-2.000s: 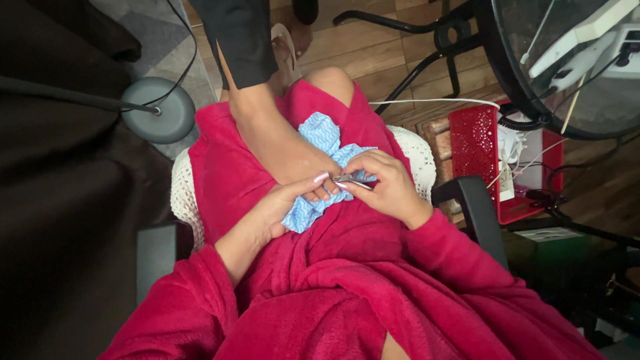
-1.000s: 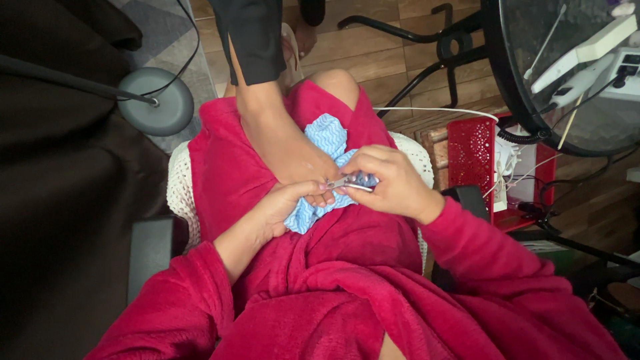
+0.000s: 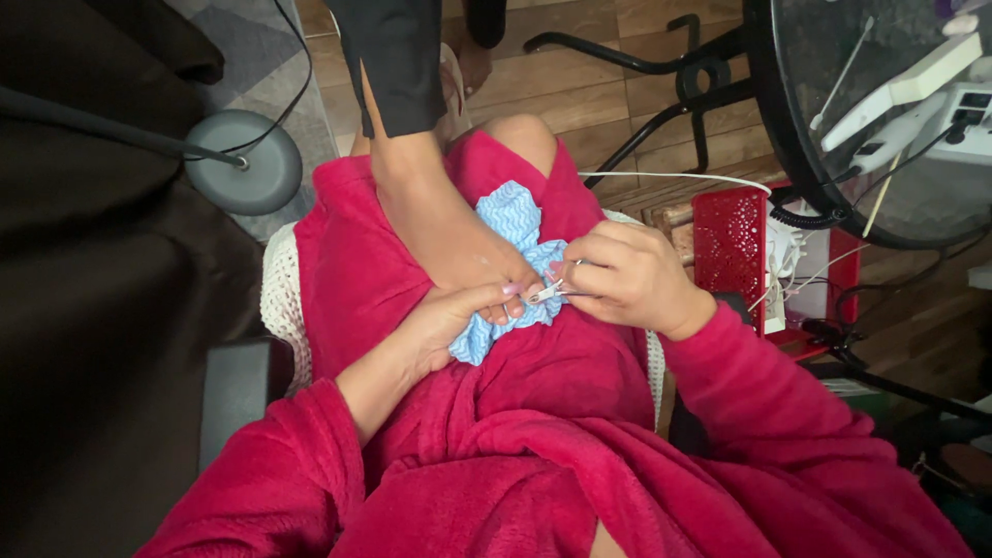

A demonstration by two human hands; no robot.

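Observation:
Another person's bare foot (image 3: 457,240) rests on my lap, over the red robe (image 3: 372,287). Under and beside its toes lies a crumpled blue-and-white wavy-patterned cloth (image 3: 509,213). My left hand (image 3: 446,318) grips the toes, thumb on top near the big toe. In my right hand (image 3: 632,275) is a pair of metal cuticle nippers (image 3: 549,292), their jaws at the tip of the big toe. Fingers hide part of the handles, and whether the jaws touch the nail cannot be told.
A glass-topped round table (image 3: 914,186) at upper right bears white devices (image 3: 903,89) with cords. Below its edge stands a red perforated basket (image 3: 728,248) holding cables. A grey round stand base (image 3: 244,163) is at left; chair armrests (image 3: 236,395) flank me.
My right hand has changed its hold on the nippers; their handles showed more one second ago and are now mostly behind my fingers. My left hand stays at the toes.

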